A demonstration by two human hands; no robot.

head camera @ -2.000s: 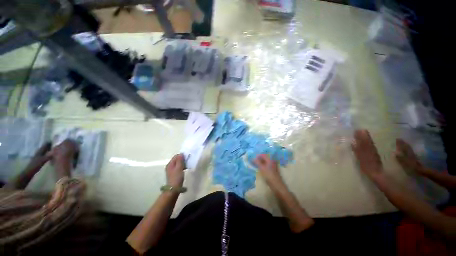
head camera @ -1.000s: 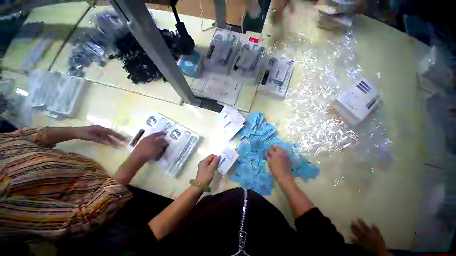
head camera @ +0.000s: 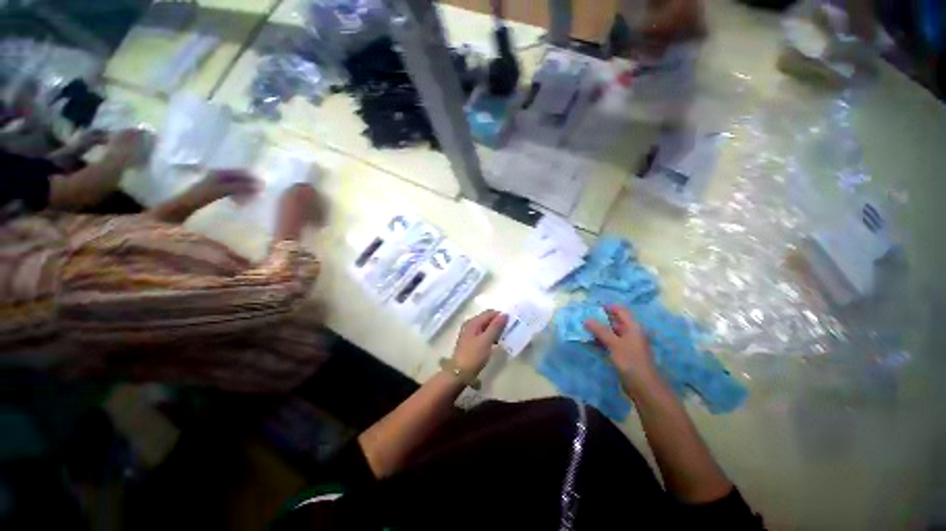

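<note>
My left hand [head camera: 479,344] holds a folded white leaflet [head camera: 527,324] by its left edge, just left of the blue heap. My right hand [head camera: 620,340] is over the heap, with a light-blue piece [head camera: 581,323] between its fingertips. The loose heap of blue pieces [head camera: 664,351] lies on the table in front of me. More white leaflets [head camera: 556,249] lie behind my left hand, beside the heap. Fine detail is blurred.
White packs [head camera: 420,272] lie to the left. A person in a striped top [head camera: 156,280] works further left. A metal post [head camera: 441,99] stands ahead, with black cables [head camera: 389,99] beside it. Clear bags [head camera: 742,259] and a white box [head camera: 853,249] lie right.
The view has swung left. My right hand has lifted a blue piece from the heap. The person on the left has moved their hands away from the white packs beside me.
</note>
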